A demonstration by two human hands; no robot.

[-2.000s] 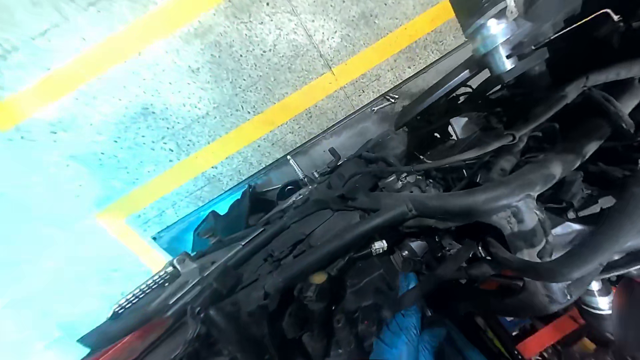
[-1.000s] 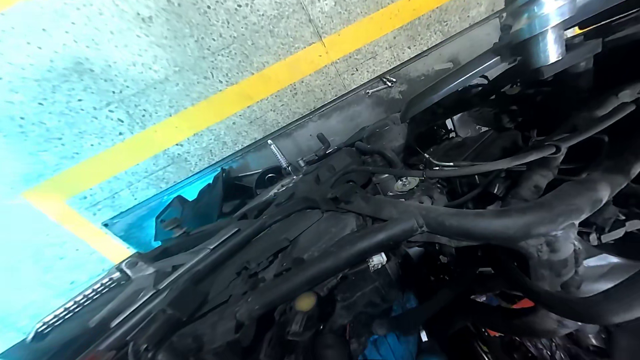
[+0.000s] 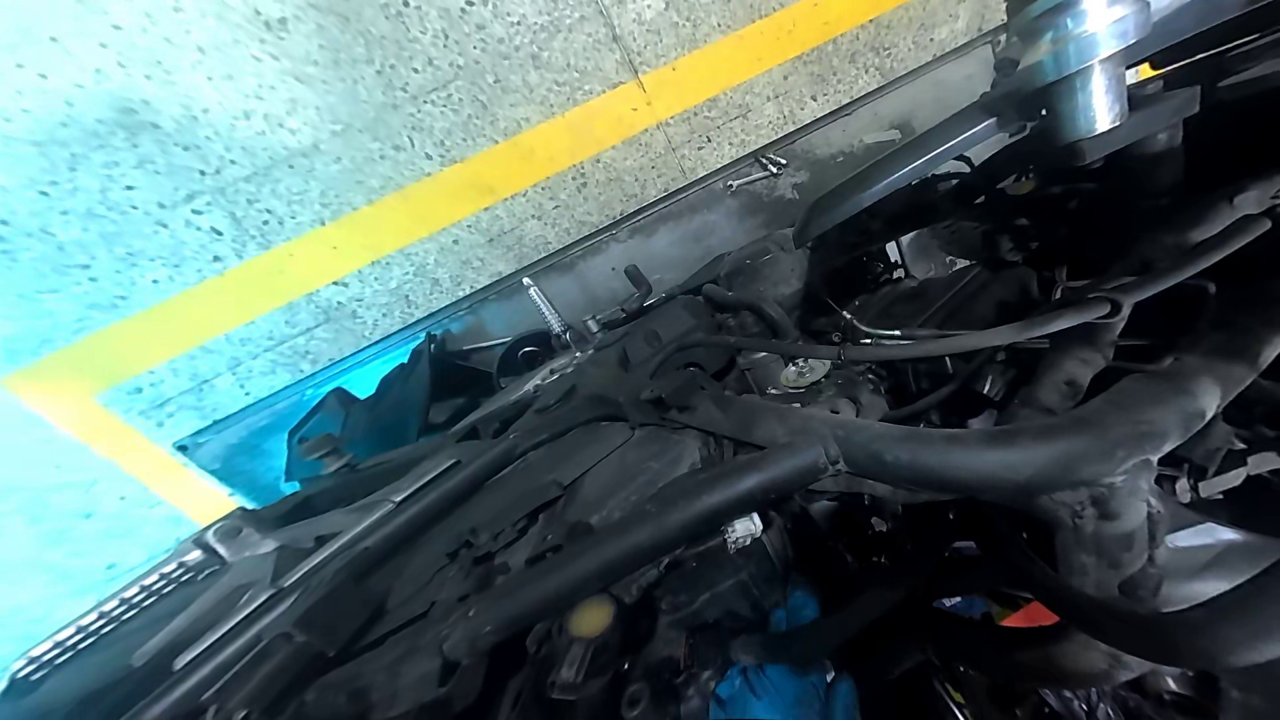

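One blue-gloved hand, which seems to be my right hand [image 3: 782,690], reaches in at the bottom, among dark parts below a black frame tube [image 3: 640,535] of what looks like a motorcycle. One raised finger lies behind a dark hose. Most of the hand is hidden or cut off, and its grip does not show. A small white electrical connector [image 3: 742,532] is above it, and a round yellowish cap [image 3: 592,617] sits to its left. My left hand is not seen.
Wrenches [image 3: 755,176] lie on a grey platform [image 3: 690,215] beside the machine. Black hoses and cables [image 3: 960,345] cross the frame. A shiny metal cylinder [image 3: 1090,90] stands at upper right. Yellow lines [image 3: 500,160] mark the speckled floor.
The gloved hand shows less than two seconds ago and sits lower among the dark parts. The view has shifted somewhat.
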